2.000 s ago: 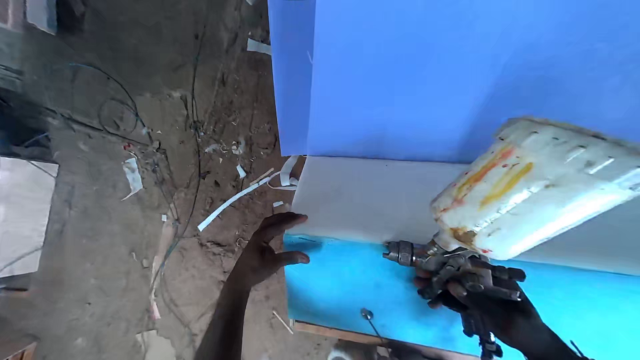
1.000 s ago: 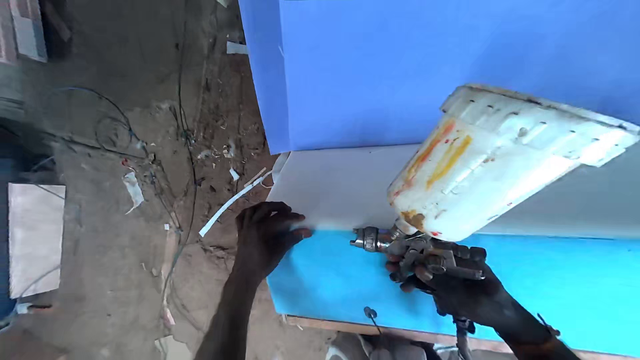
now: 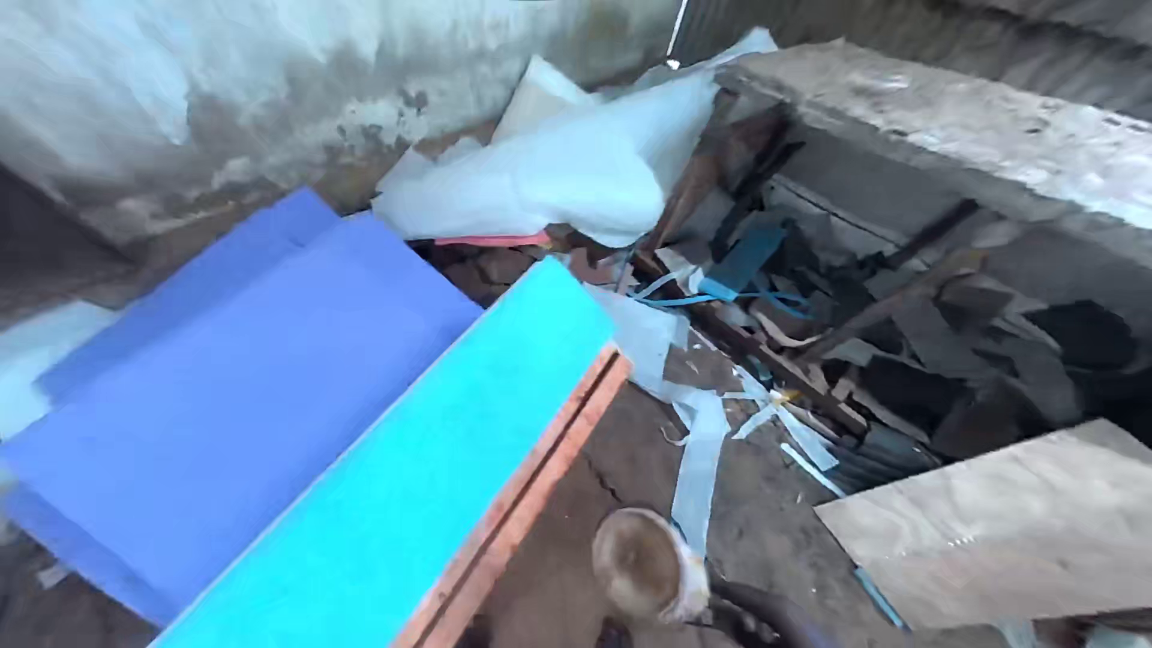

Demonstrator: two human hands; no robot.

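Note:
At the bottom edge, my right hand (image 3: 742, 623) is blurred and partly cut off, around the spray gun below its cup. The gun's round white cup (image 3: 641, 565) shows from above, brownish inside, over the floor to the right of the board. A long board with a bright turquoise face (image 3: 432, 441) and a reddish-brown grooved edge (image 3: 531, 495) runs diagonally from the lower left to the centre. Beside it lie large blue-violet sheets (image 3: 243, 396), overlapping. My left hand is out of view.
A stained wall (image 3: 270, 99) stands behind crumpled white sheeting (image 3: 558, 171). Scrap strips and offcuts (image 3: 936, 333) fill the right side beneath a concrete ledge (image 3: 945, 108). A pale flat panel (image 3: 1008, 531) lies at the lower right, and white strips (image 3: 702, 459) lie on the floor.
The view has swung widely to another side. My left hand, near the turquoise surface before, has left the view. The spray gun is no longer over that surface; it now shows beside it.

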